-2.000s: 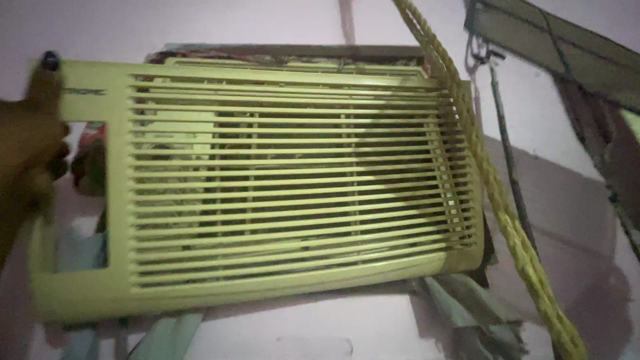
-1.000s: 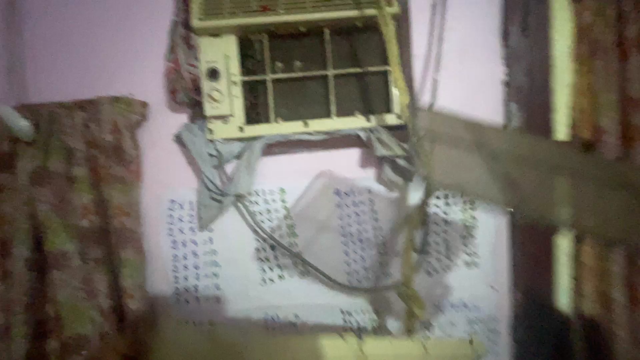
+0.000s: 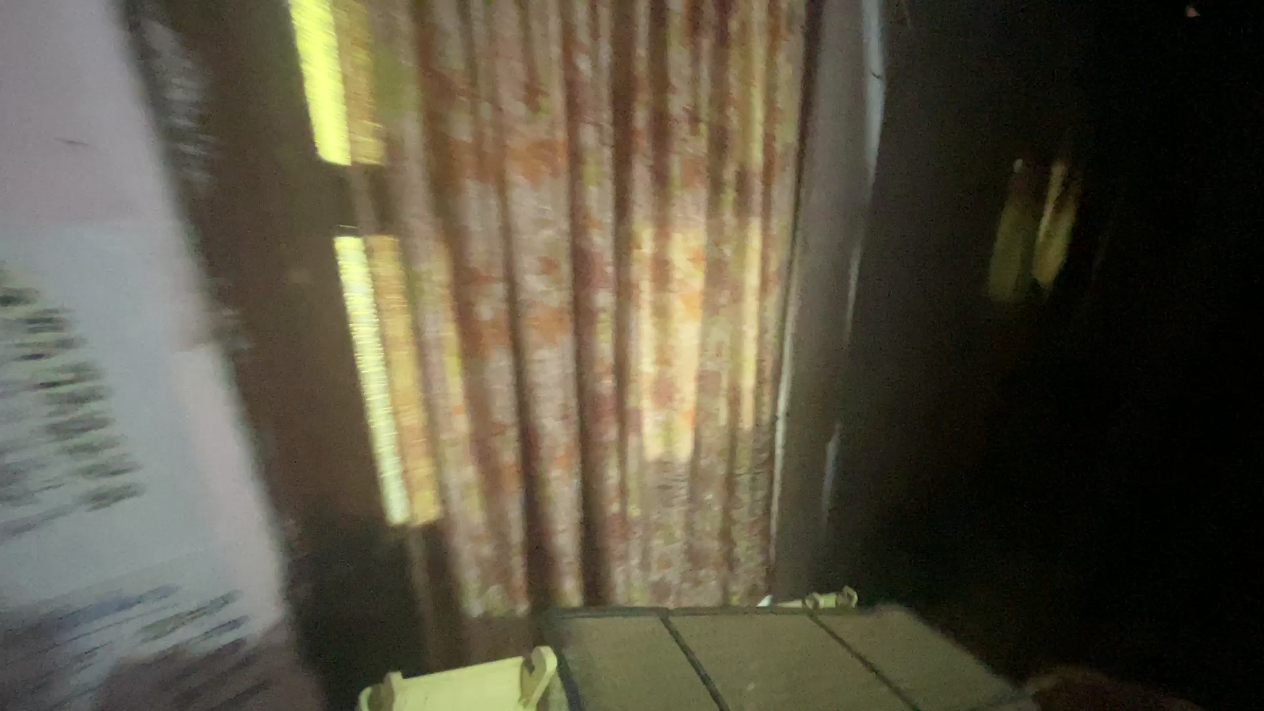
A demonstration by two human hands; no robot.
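Observation:
The back of a pale plastic air conditioner front grille, with clips along its edge, shows at the bottom of the head view. A greyish mesh filter, divided by dark ribs, lies within it. Beside its lower right corner is a dim, blurred brownish shape that may be part of my right hand; its fingers and any grip cannot be made out. My left hand is out of view. The air conditioner itself is not visible now.
Beyond the grille hangs a patterned curtain in a doorway or window opening. A dark frame stands left of it, beside a pink wall bearing a sheet with writing. The right side is very dark.
The view has swung far to the right. The grille, gripped at its left end over the air conditioner two seconds ago, has come away from the unit and now shows its back low in view.

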